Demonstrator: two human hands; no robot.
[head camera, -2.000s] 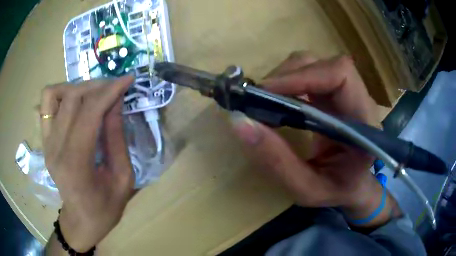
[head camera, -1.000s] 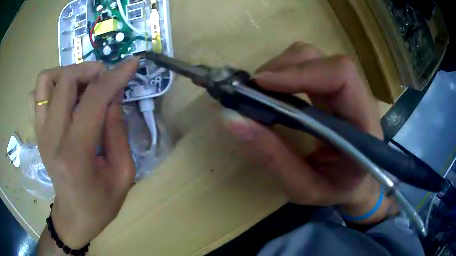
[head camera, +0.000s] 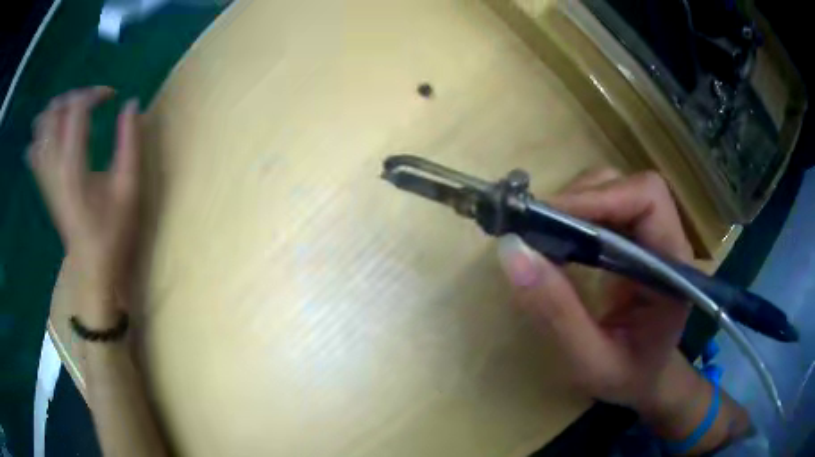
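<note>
My right hand (head camera: 617, 294) holds a black soldering iron (head camera: 572, 236) by its handle. The iron's metal tip points to the upper left above the cardboard sheet (head camera: 295, 205). A silvery feed tube (head camera: 679, 281) runs along the handle and past my wrist. My left hand (head camera: 89, 178) is at the far left, over the green conveyor belt (head camera: 31, 201). It is blurred, with thumb and fingers apart and nothing seen in it. No white housing shows on the cardboard.
A shallow cardboard box (head camera: 617, 98) with dark contents stands at the upper right. A small dark spot (head camera: 424, 90) is on the cardboard sheet. A blurred white object (head camera: 134, 16) is on the belt at the upper left.
The white housing, its cord and the plastic bag are gone from the cardboard. My left hand has moved left over the belt. The iron is away from any work, a little further right.
</note>
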